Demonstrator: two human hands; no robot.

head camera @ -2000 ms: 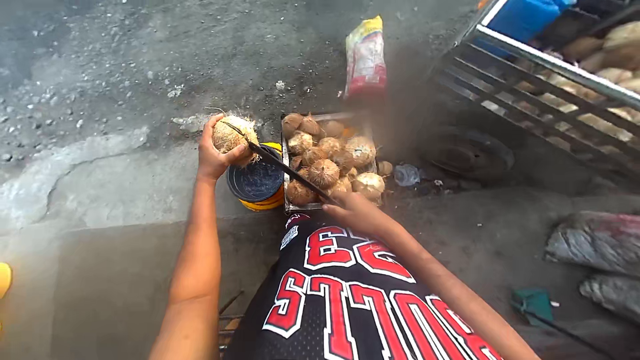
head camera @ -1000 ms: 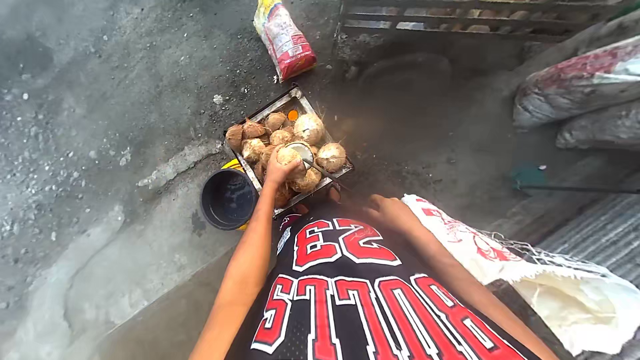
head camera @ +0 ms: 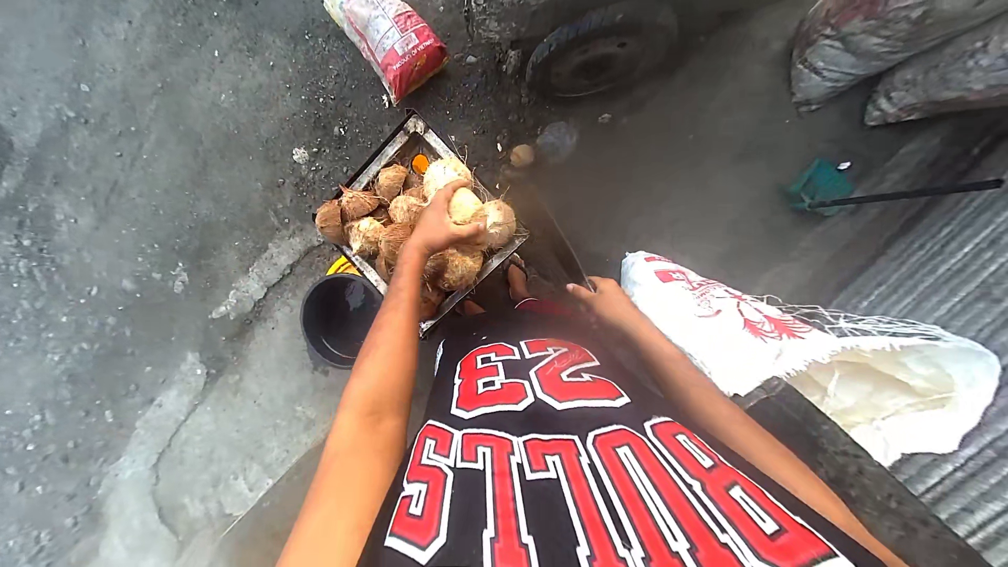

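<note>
My left hand is closed around a pale husked coconut above the crate. The crate, with a light rim, holds several brown, fibrous coconuts. At the right, my right hand grips a long dark blade, probably a machete, which points up and away from me, right of the crate. Its handle is hidden in my fingers. A black bucket stands against the crate's near left side, with a yellow rim showing behind it.
A printed sack lies beyond the crate, beside a tyre. A white woven sack lies right of my right hand. Full sacks rest at the upper right, near a green dustpan. A small round thing lies beyond the crate.
Two seconds ago the blade touched a coconut in my left hand above the bucket. My left hand has since moved over the crate; the blade is now apart, out to the right. The view has turned.
</note>
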